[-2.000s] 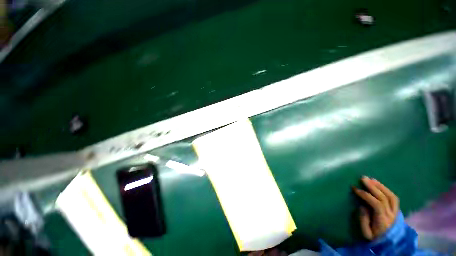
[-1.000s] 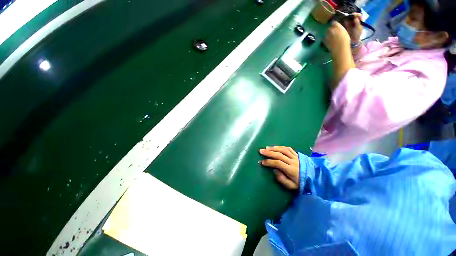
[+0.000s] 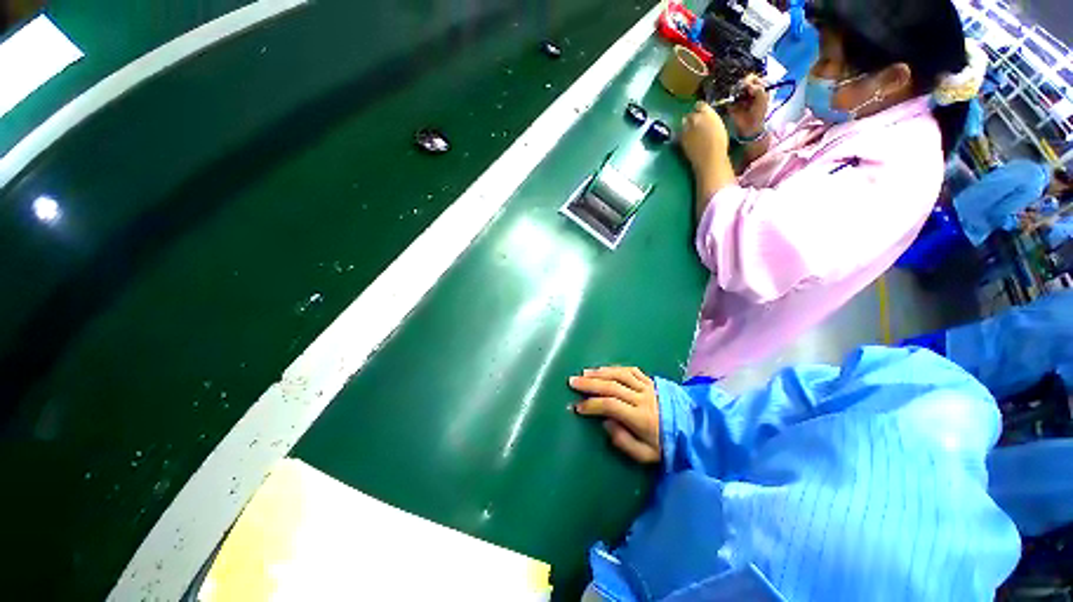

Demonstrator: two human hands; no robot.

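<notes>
The white sheet stack with yellow edges (image 3: 377,547) lies on the green bench at the bottom, cut off by the frame's edge. My right hand (image 3: 620,410) rests on the bench to the right of the stack, apart from it, with a blue sleeve behind it. Its fingers are slightly bent and a little apart, and nothing shows in it. My left hand is not in the picture.
A whitish rail (image 3: 388,302) divides bench and dark green belt. Small black units (image 3: 432,141) sit on the belt. A silvery reel in a square holder (image 3: 608,202) stands farther along the bench. A person in pink (image 3: 824,206) works beyond, near a brown tape roll (image 3: 684,72).
The view has swung right and up, bringing the coworker into sight; the phone has left the picture. My right hand stays on the bench.
</notes>
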